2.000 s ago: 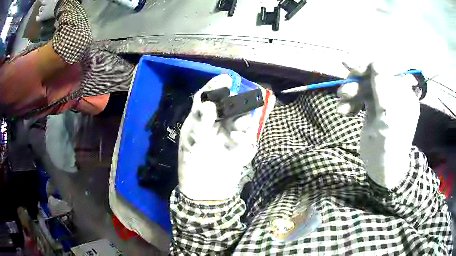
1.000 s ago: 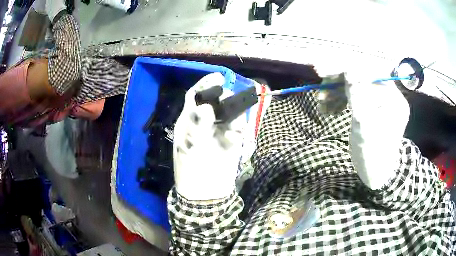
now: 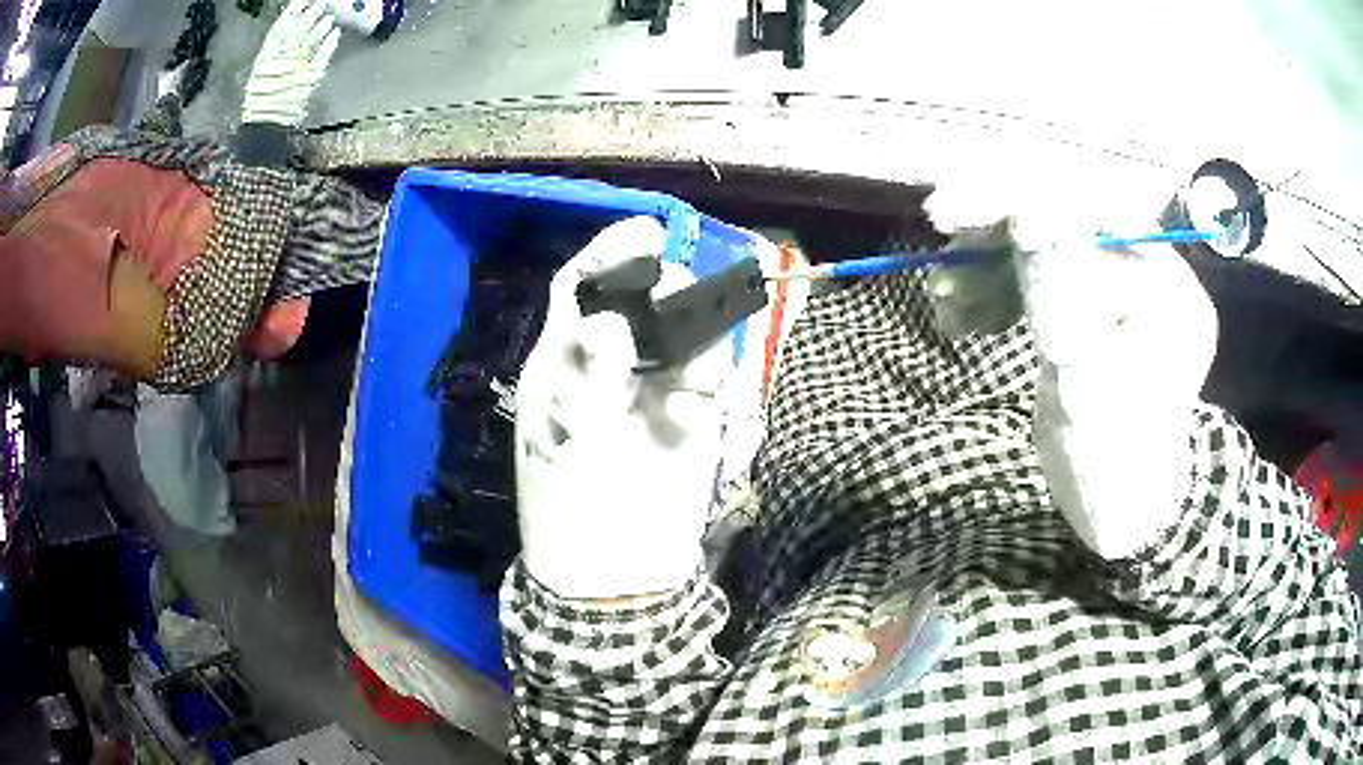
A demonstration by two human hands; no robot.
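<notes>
My left hand, in a white glove, holds a small black bracket over the right part of the blue bin. My right hand, in a white glove with dark smudged fingertips, holds a thin blue brush. The brush's tip is at the bracket's right end; whether it touches is hard to tell. Dark parts lie heaped in the bin, one bit shiny. My right fingertips are blurred.
Several black brackets lie on the pale table. A small white-rimmed pot stands by the table edge at right. Another person in a checked sleeve sits at left, a gloved hand on the table.
My right hand and brush have moved left, bringing the tip to the bracket's end. The bracket has turned slightly in my left hand. The other person's arms have shifted.
</notes>
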